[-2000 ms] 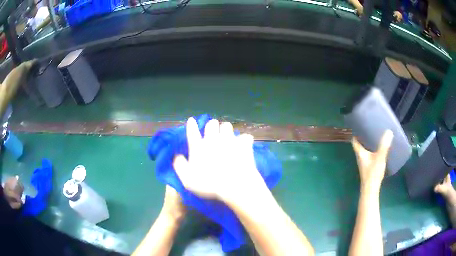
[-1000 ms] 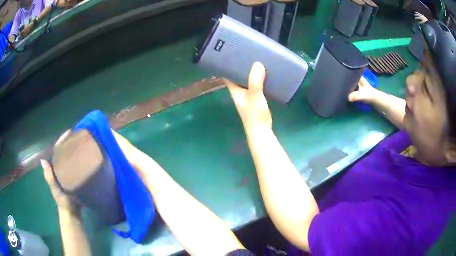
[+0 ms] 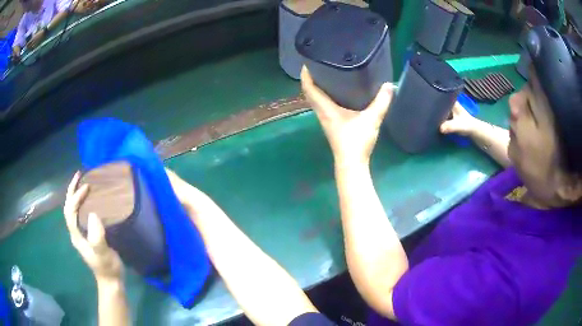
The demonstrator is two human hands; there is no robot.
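A grey speaker (image 3: 143, 232) is tilted in my hands at the lower left, its wood-grain end panel (image 3: 110, 191) facing up toward me. My left hand (image 3: 94, 239) holds it around the near left side, with fingers along the edge of the wood-grain end. A blue cloth (image 3: 182, 248) drapes over the speaker's right side and beyond its far edge. My right hand (image 3: 171, 181) is mostly hidden behind the cloth; only the wrist and forearm show clearly, so its grip cannot be seen.
A person in purple sits at right, one hand raising another speaker (image 3: 348, 70), black base up. The other hand is beside a standing speaker (image 3: 421, 105). More speakers (image 3: 440, 28) stand behind. A white bottle (image 3: 37, 305) with open lid is at lower left. A brown strip (image 3: 242, 130) crosses the green surface.
My view has turned right since the earliest frame, and the speaker under my cloth has come into sight. In the last second, the neighbour's raised speaker has turned to show its black base.
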